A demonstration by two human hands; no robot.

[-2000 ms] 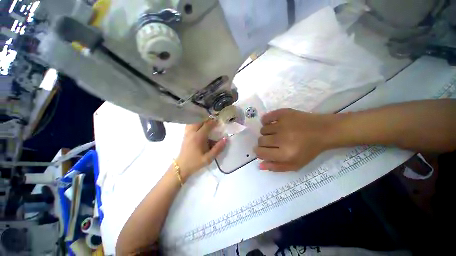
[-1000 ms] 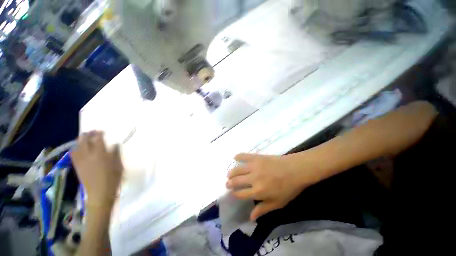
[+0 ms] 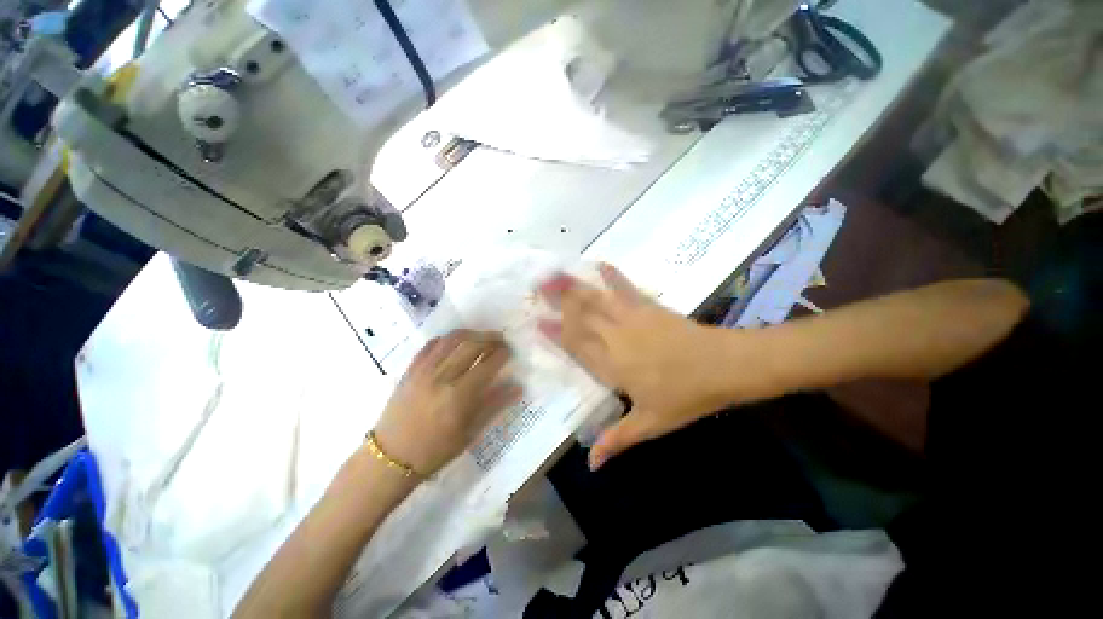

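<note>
A thin white cloth piece [image 3: 514,296] lies on the white table at its front edge, right of the needle. My left hand [image 3: 454,393], with a gold bracelet at the wrist, is on its left part, fingers bent. My right hand [image 3: 635,351] is spread over its right part, fingers apart and thumb at the table edge. The hands are blurred; whether the left fingers pinch the cloth is unclear. The presser foot and needle area [image 3: 387,278] is beyond the hands, with nothing of the hands under it.
The sewing machine head [image 3: 230,157] is at upper left, with a white note [image 3: 363,48] on it. More white cloth [image 3: 218,447] lies at left. Black-handled scissors [image 3: 835,46] are at upper right. A blue basket [image 3: 94,508] is at lower left. White pieces [image 3: 792,260] lie below the table edge.
My left hand has come from the far left of the table to the front middle. My right hand has moved up onto the table, onto cloth. The view has shifted to the right.
</note>
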